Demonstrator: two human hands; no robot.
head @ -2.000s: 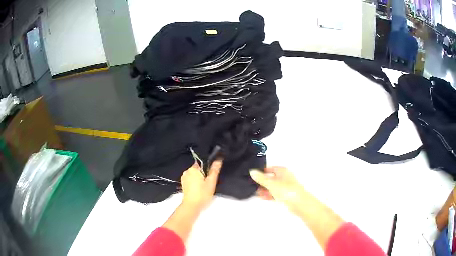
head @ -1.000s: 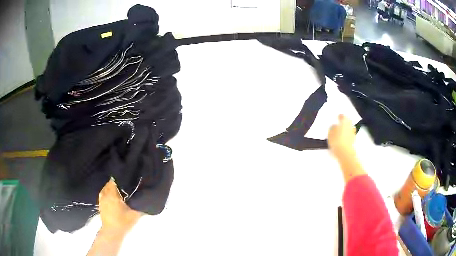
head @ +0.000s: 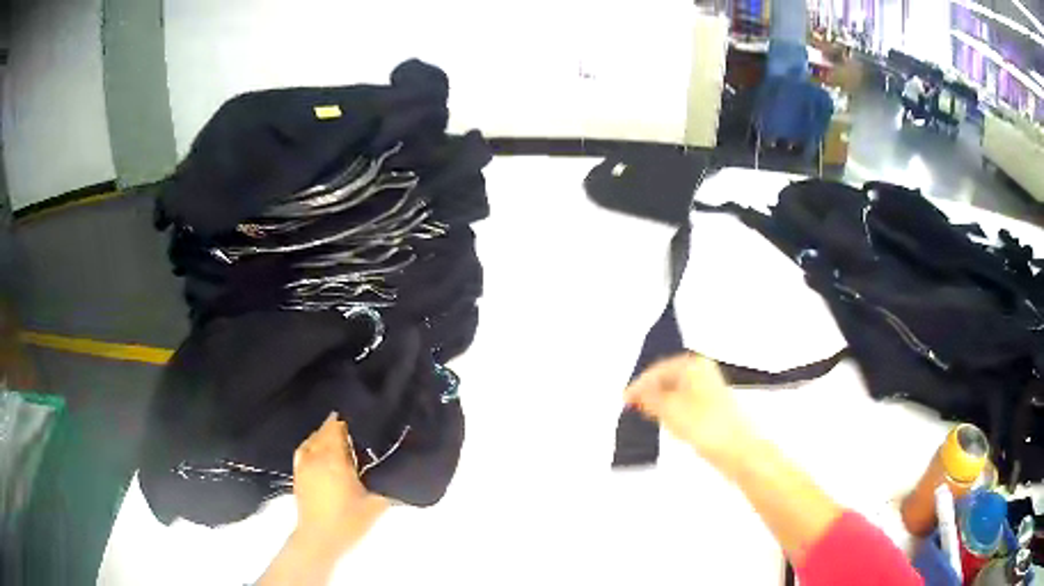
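My left hand point(head: 332, 475) grips the near edge of a black bag point(head: 263, 389) at the front of the tall stack, beside its pale zipper line. Its fingertips are partly hidden in the fabric. My right hand point(head: 687, 401), slightly blurred, is closed on a flat black strap point(head: 656, 343) over the white table. The strap's end hangs down below the hand, and its upper part runs back to a black bag point(head: 650, 187) at the table's far edge, with a small pale tag.
The stacked bags point(head: 332, 149) stand at the left with many pale zipper lines. A loose heap of black bags point(head: 904, 286) lies at the right. An orange bottle point(head: 944, 475) and a blue-capped bottle point(head: 982, 521) stand at the near right. A green bin point(head: 34, 481) is at the left edge.
My right hand has left the front bag, reached right to the strap and drawn it left. The bag at the far edge now shows more. My left hand stays on the front bag.
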